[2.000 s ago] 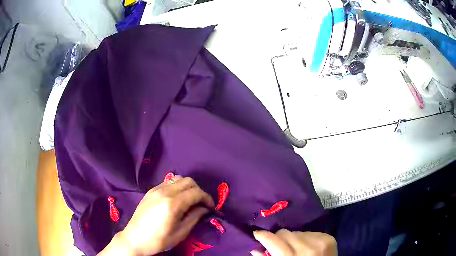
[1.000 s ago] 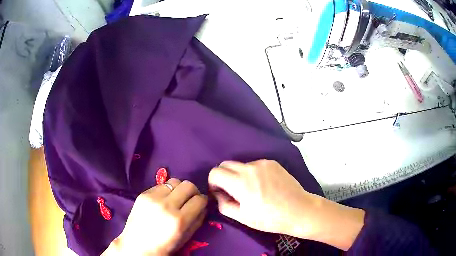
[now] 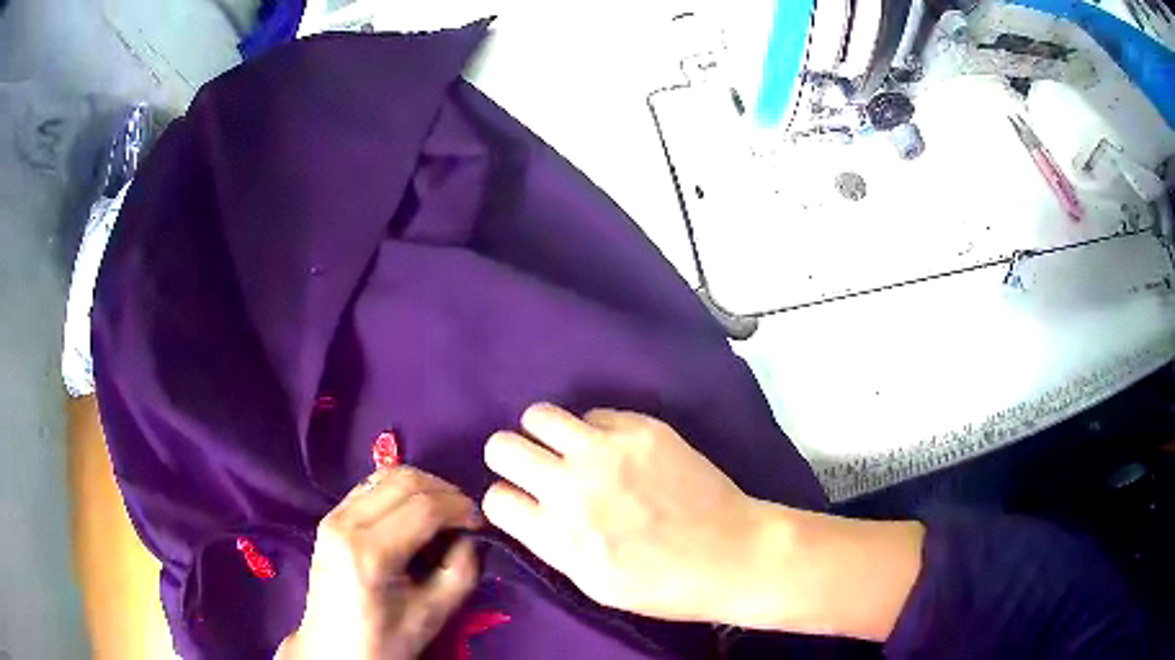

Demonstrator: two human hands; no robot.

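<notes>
A dark purple garment (image 3: 515,322) lies spread in front of me, its upper corner pointing to the back. My left hand (image 3: 387,542) pinches the garment near its front opening edge. A red knot button (image 3: 387,449) shows just above its fingers, and another red knot button (image 3: 255,558) lies to its left. More red trim (image 3: 477,632) shows below, partly hidden by the hand. My right hand (image 3: 606,509) rests on the cloth right of the left hand, fingers curled; what its fingertips hold, if anything, is hidden.
The sewing machine head (image 3: 838,65), white and blue, stands at the back right. Pink-handled snips (image 3: 1050,168) lie on the white machine bed (image 3: 889,245). The table's ruler-marked front edge (image 3: 1005,445) curves at right. A wooden-coloured surface (image 3: 106,542) shows at left.
My right hand has come from the lower right onto the cloth beside my left hand, covering the red buttons there. The whole view has shifted, so garment and machine sit slightly further left and higher.
</notes>
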